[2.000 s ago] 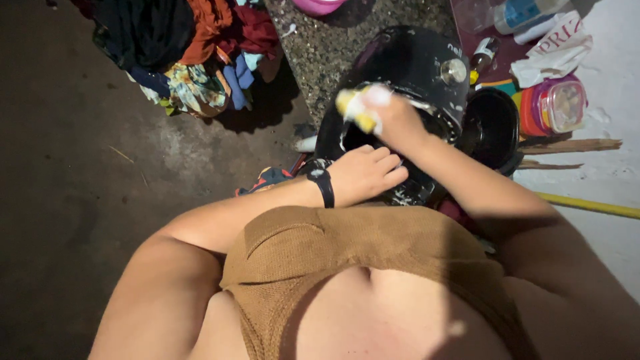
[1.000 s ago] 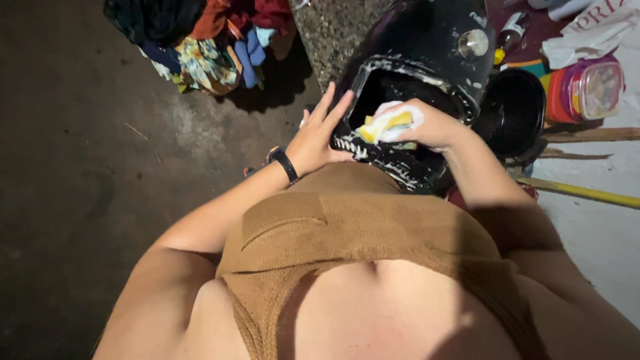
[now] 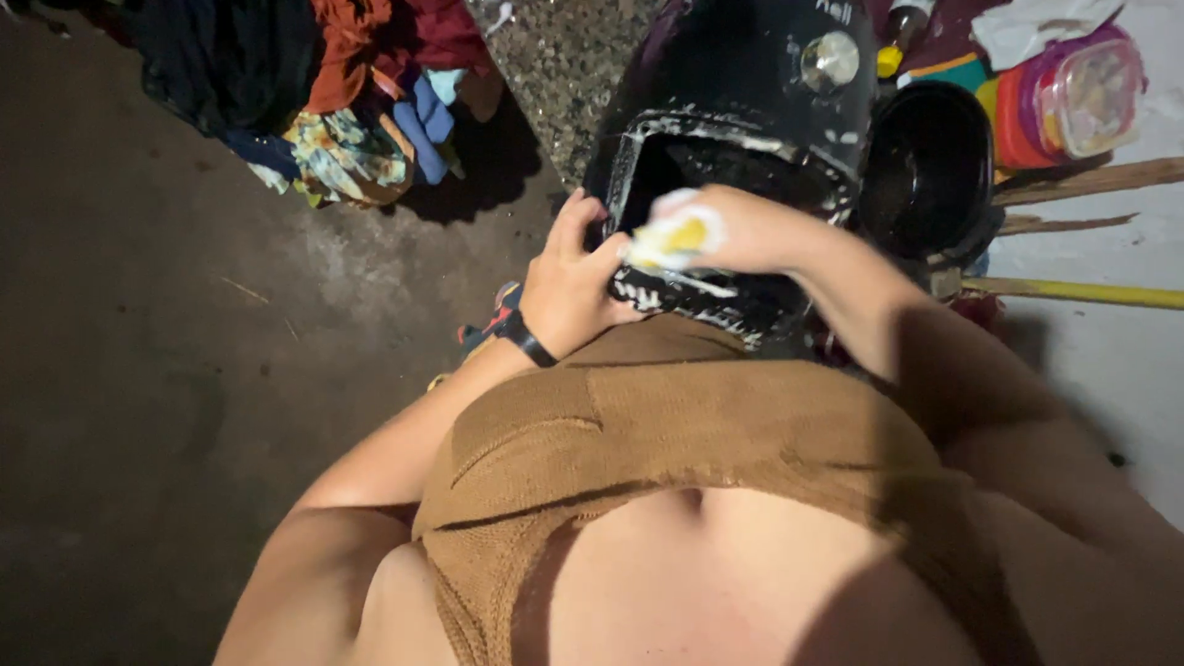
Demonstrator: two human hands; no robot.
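A black appliance body with a square opening, likely an air fryer housing point(image 3: 731, 65), leans toward me with white suds around its opening. My right hand point(image 3: 749, 227) grips a foamy yellow sponge point(image 3: 683, 239) over the opening's lower left part; the sponge is blurred. At the opening's left edge, my left hand point(image 3: 573, 268) holds the frame, thumb and fingers on the rim. A black band is on that wrist. A round clear knob point(image 3: 830, 61) sits on the housing's upper right.
A black basin point(image 3: 925, 176) stands right of the housing, beside stacked plastic containers point(image 3: 1091, 97). Wood sticks point(image 3: 1101, 180) and a yellow pole point(image 3: 1082, 292) lie farther right. A heap of clothes point(image 3: 351, 153) is at upper left, next to a speckled stone slab point(image 3: 555, 65).
My left hand has moved from beside the right wrist to the opening's left edge. My right hand still holds the sponge, which has shifted about the opening. The housing appears tilted differently than at first.
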